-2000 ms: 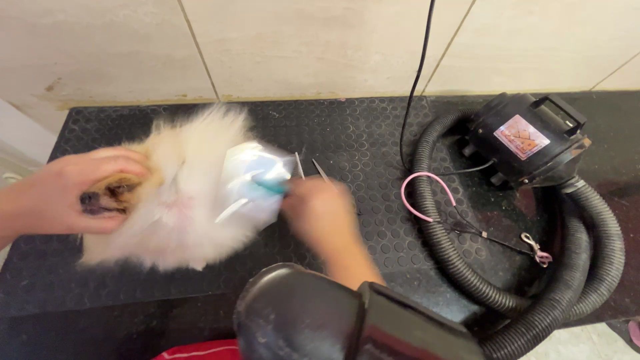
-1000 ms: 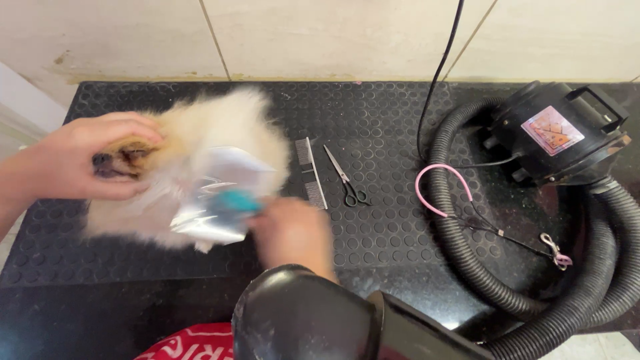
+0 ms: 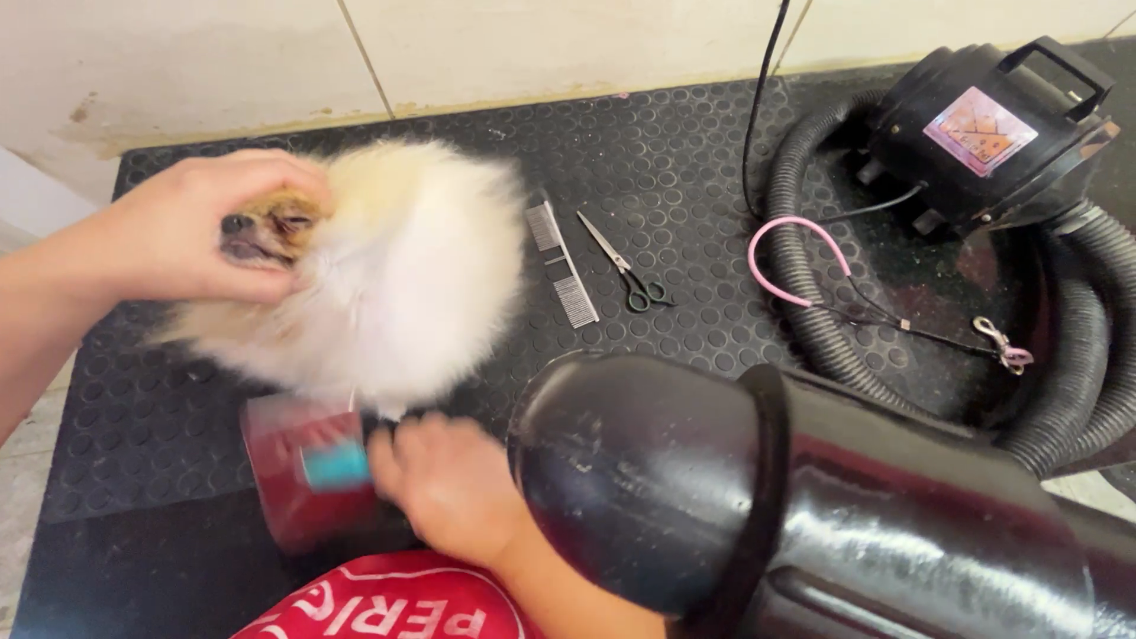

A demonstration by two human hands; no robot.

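Observation:
A small, fluffy cream-white dog (image 3: 417,266) lies on a black rubber mat, its muzzle toward the left. My left hand (image 3: 213,226) is closed around the dog's head, with the thumb under the jaw and fingers over the top. Below the dog's body, my right hand (image 3: 448,484) grips a blurred grooming brush (image 3: 306,470) with a teal part and a broad, shiny back that looks red. The brush is close to the lower edge of the coat; whether it touches is unclear. A metal comb (image 3: 563,264) and scissors (image 3: 626,266) lie right of the dog.
A large black dryer nozzle (image 3: 648,479) covers the lower right foreground. Behind it stand a black blower (image 3: 985,133) and its ribbed hose (image 3: 790,231). A pink-sleeved grooming loop (image 3: 799,222) with a metal clip lies across the hose. Red printed fabric (image 3: 399,603) shows at the bottom edge.
My right hand and the brush have moved from over the dog's coat to below its body, toward the mat's near edge. My left hand stays on the dog's head.

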